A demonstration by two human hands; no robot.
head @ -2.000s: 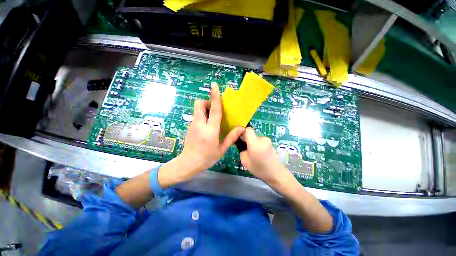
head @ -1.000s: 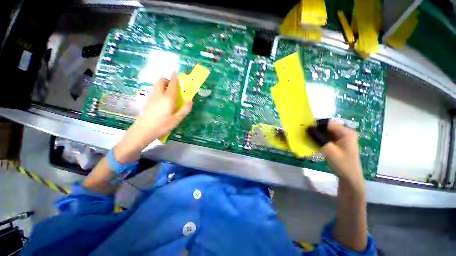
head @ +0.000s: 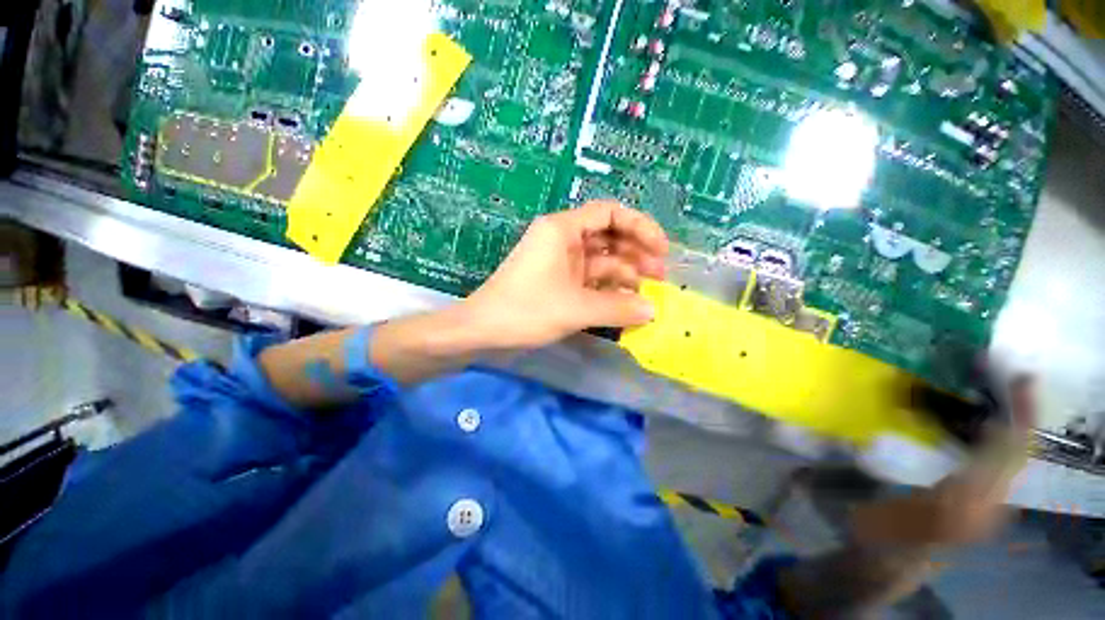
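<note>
Two green circuit boards lie side by side, the left board (head: 509, 133) and the right board (head: 921, 206). A yellow perforated strip (head: 376, 145) lies slanted on the left board. My left hand (head: 570, 273) pinches the left end of a second yellow strip (head: 751, 369) between thumb and fingers. This strip stretches along the near edge of the right board. My right hand (head: 969, 472) is blurred at the strip's right end, with black finger cots on its fingertips; its hold there is too blurred to tell.
The silver conveyor rail (head: 230, 242) runs along the boards' near edge. More yellow pieces (head: 1018, 15) show at the top right. Yellow-black floor tape (head: 121, 333) is below the rail.
One yellow strip now lies on the left board, released by my left hand. My left hand has moved right to the other strip, which is turned lengthwise. The view has moved closer to the boards.
</note>
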